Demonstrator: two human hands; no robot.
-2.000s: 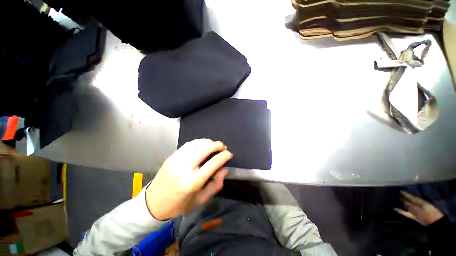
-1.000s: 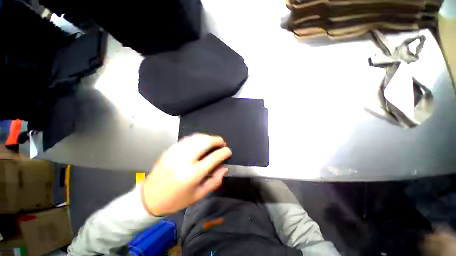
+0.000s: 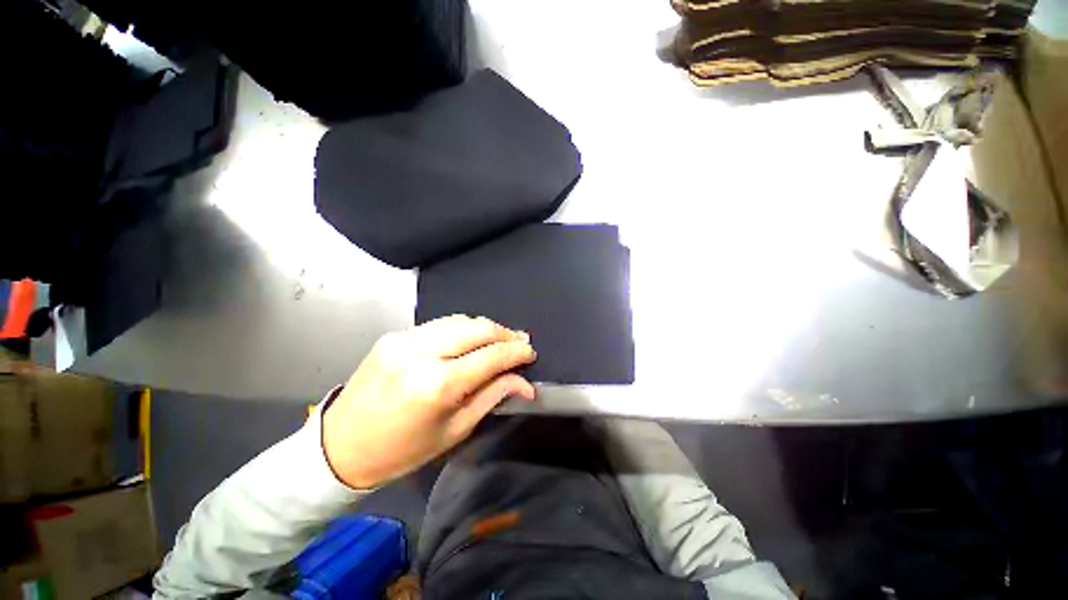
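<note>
A near pile of black cut panels [image 3: 574, 305], near-rectangular, lies at the table's front edge. Its right edge shows slightly offset layers. My left hand [image 3: 428, 393] is at the pile's near left corner, fingertips on top and thumb at the front edge, gripping that edge. The fingers hide the corner. A far pile of black panels [image 3: 445, 170], many-sided, lies just beyond and touches the near pile. My right sleeve shows at the bottom, but my right hand is not visible.
A tall black stack [image 3: 387, 59] stands back left, with black bundles [image 3: 164, 129] farther left. Notched brown cardboard pieces [image 3: 843, 41] lie back right. A knotted grey-white strip [image 3: 914, 211] lies at right, beside a blurred brown sheet [image 3: 1042, 199]. A blue crate [image 3: 351, 557] and cardboard boxes [image 3: 70, 434] are below.
My left thumb is more extended along the pile's front edge. The piles have not visibly moved on the table. The brown sheet reaches farther over the table's right side. The other person's hand has left view.
</note>
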